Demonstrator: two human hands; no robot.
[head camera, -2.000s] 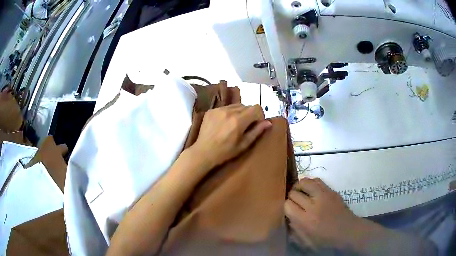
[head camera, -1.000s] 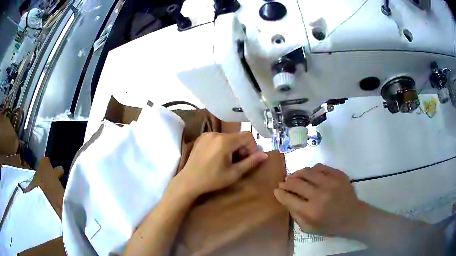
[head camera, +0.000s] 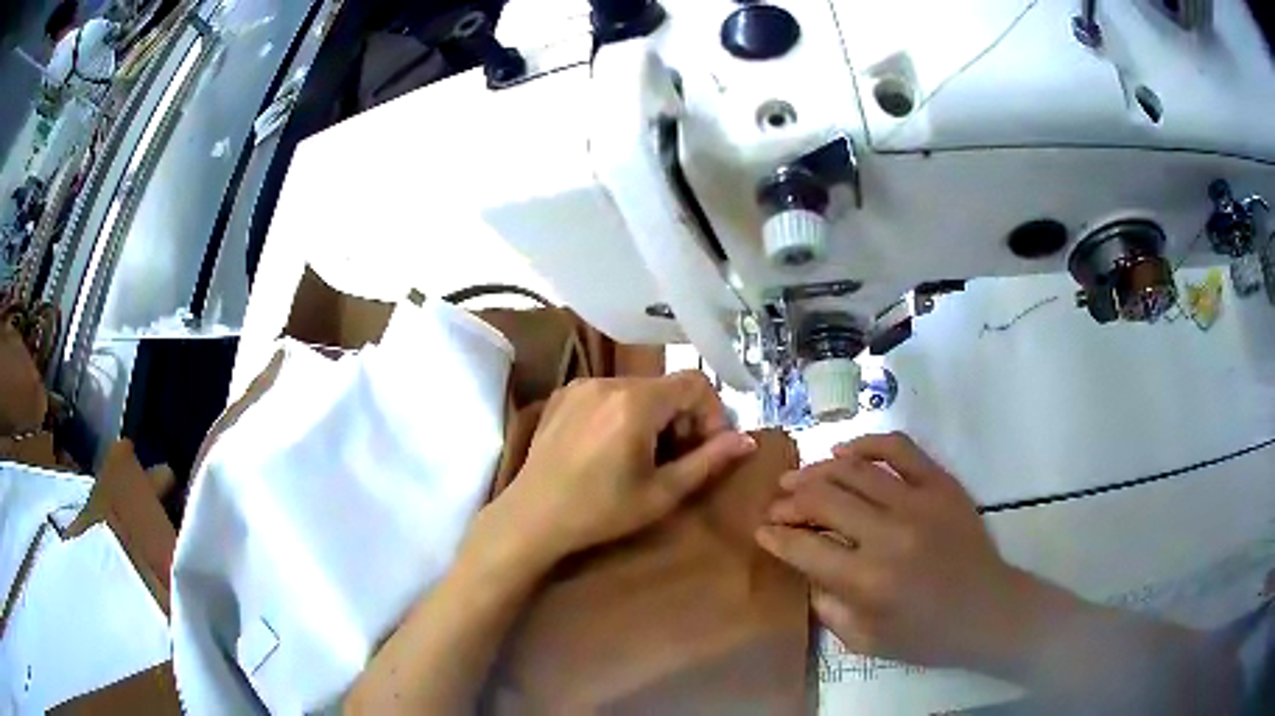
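The brown panel (head camera: 671, 616) lies on the machine table, its top corner just in front of the lit needle area (head camera: 786, 399). The white lining (head camera: 371, 476) lies folded over brown material on the left. My left hand (head camera: 615, 455) rests on the brown panel, thumb and fingers pinching its surface near the top edge. My right hand (head camera: 895, 546) is at the panel's right edge, its fingertips on that edge close below the needle; the underside of the edge is hidden. The sewing machine head (head camera: 951, 182) stands above the panel.
A heap of brown and white pieces (head camera: 84, 602) lies at the far left, beside a dark flat board (head camera: 165, 406). A thin brown loop (head camera: 499, 294) sticks up behind the lining. A loose thread (head camera: 1018, 316) lies on the bed. A printed ruler scale (head camera: 874, 664) runs along the front edge.
The view has shifted closer to the machine head. My right hand has moved up along the panel's right edge towards the needle. My left hand keeps its place on the panel.
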